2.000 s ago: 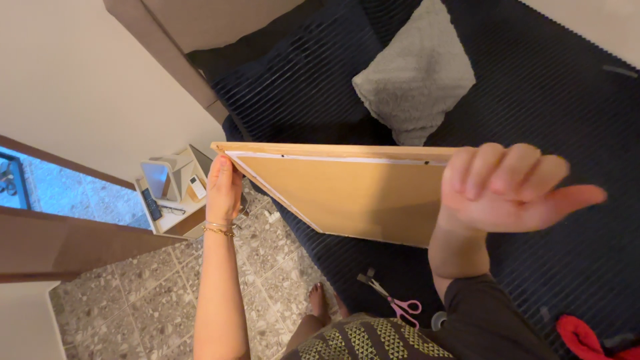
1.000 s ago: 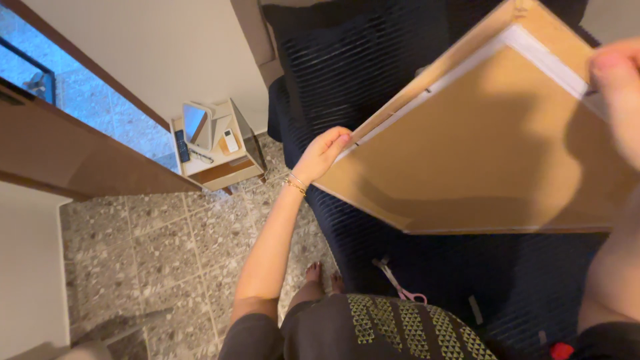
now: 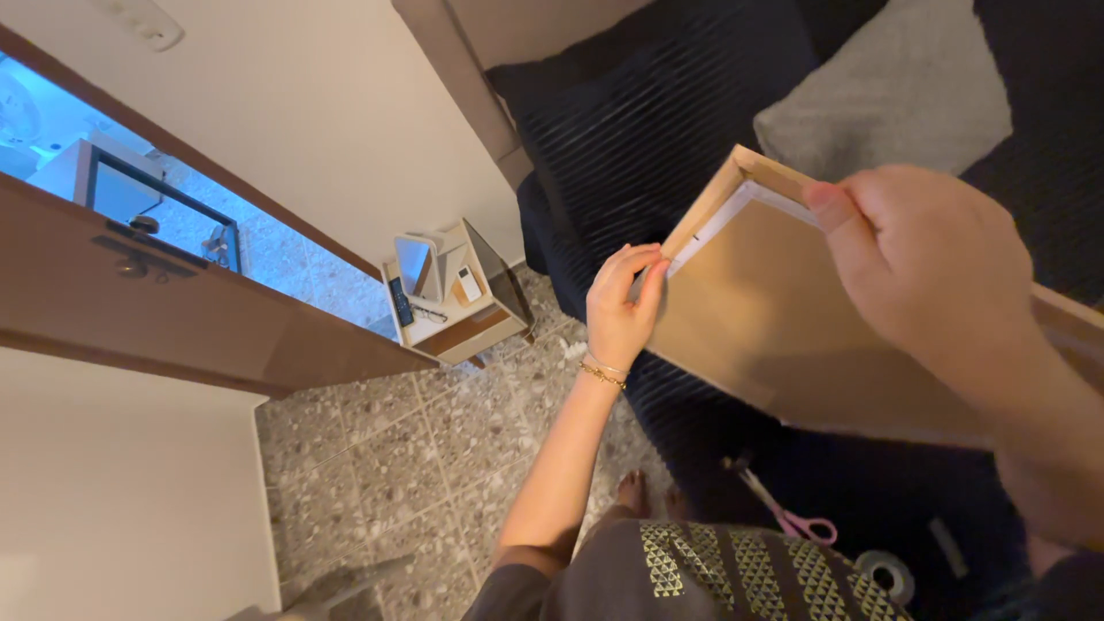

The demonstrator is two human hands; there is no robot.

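A wooden picture frame [image 3: 703, 211] with a brown backing board is held up tilted over the dark bed, its back toward me. My left hand [image 3: 623, 302] pinches the frame's left edge between thumb and fingers. My right hand [image 3: 936, 250] grips the upper edge, thumb on the near side, right of the top corner. Pink-handled scissors [image 3: 798, 522] lie on the bed below the frame, beside a roll of tape [image 3: 886, 576] and a small grey strip [image 3: 949, 548].
A grey cushion [image 3: 897, 86] and a dark ribbed pillow [image 3: 655, 129] lie on the bed. Left of it stands a small nightstand [image 3: 457, 343] with a mirror [image 3: 418, 269], glasses and a remote. A brown door [image 3: 216, 302] stands ajar at the left.
The frame has turned and tilted in my hands. My right hand, clear of the left one at the upper right a second ago, is now nearer the frame's top corner.
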